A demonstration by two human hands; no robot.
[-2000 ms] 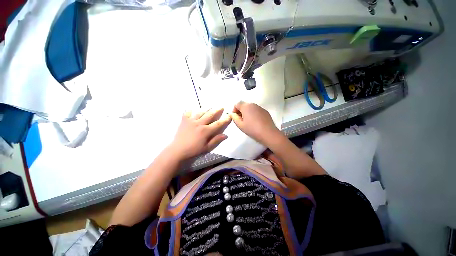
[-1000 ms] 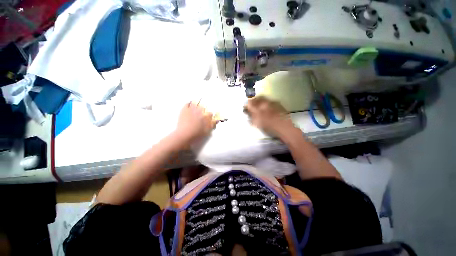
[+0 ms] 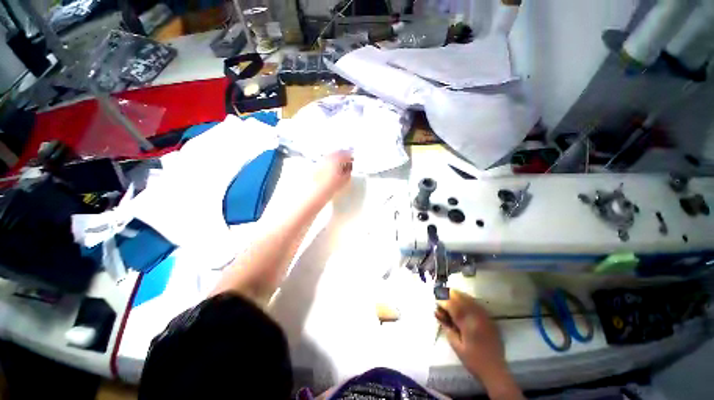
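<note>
My left hand is stretched far forward over the table, at the near edge of a heap of white fabric. Its fingers are overexposed, and I cannot tell whether they grip the cloth. My right hand is near the table's front, just below the presser foot area of the white sewing machine. It holds a small dark tool, which looks like thread snips. White cut pieces with a curved blue panel lie at the left.
Blue-handled scissors and a black patterned pouch lie right of my right hand. Grey-white cloth hangs behind the machine. Red cloth, a black tray and plastic packets are at the back. Thread cones stand at the upper right.
The view has shifted forward and left. My left hand has left the needle area and reached forward. My right hand stays near the needle. The white piece between my hands is no longer seen there.
</note>
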